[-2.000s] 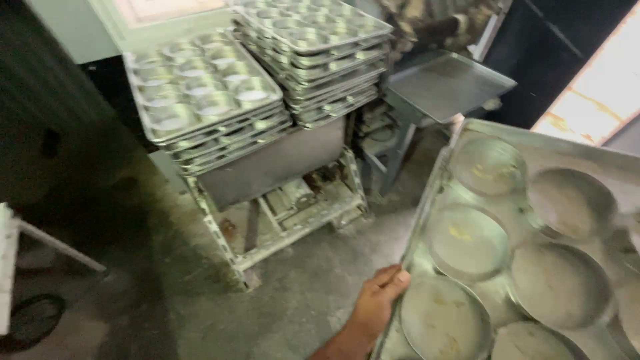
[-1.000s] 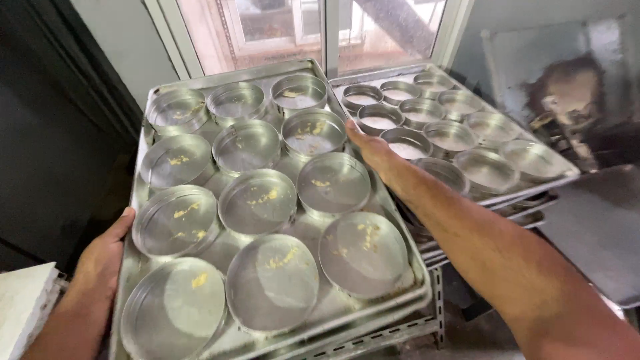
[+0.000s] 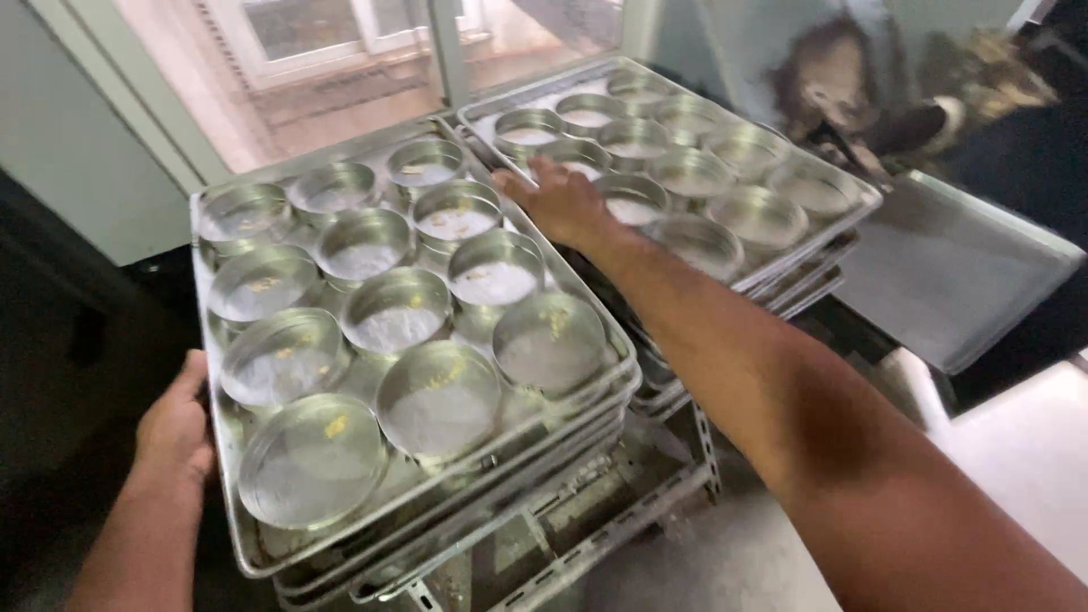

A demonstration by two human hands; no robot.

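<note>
A metal baking tray (image 3: 544, 421) bearing several round cake pans (image 3: 438, 399) lies on top of the left stack of trays. Its pans hold small yellow bits. My left hand (image 3: 177, 421) is against the tray's left edge, fingers partly hidden behind it. Over the gap between the two stacks, my right hand (image 3: 561, 200) has its fingers spread near the tray's right edge and the pans of the neighbouring tray (image 3: 867, 200); whether it still touches the left tray is unclear.
Both stacks rest on a slotted metal rack (image 3: 586, 557). A flat metal tray (image 3: 952, 263) is at the right, with a pale surface (image 3: 1028, 459) below it. Behind the stacks stands a window frame (image 3: 449, 55); a stained wall is at the back right.
The tray of pans, held at the right two seconds ago and in both hands one second ago, now lies on the left stack. My right hand's fingers have spread.
</note>
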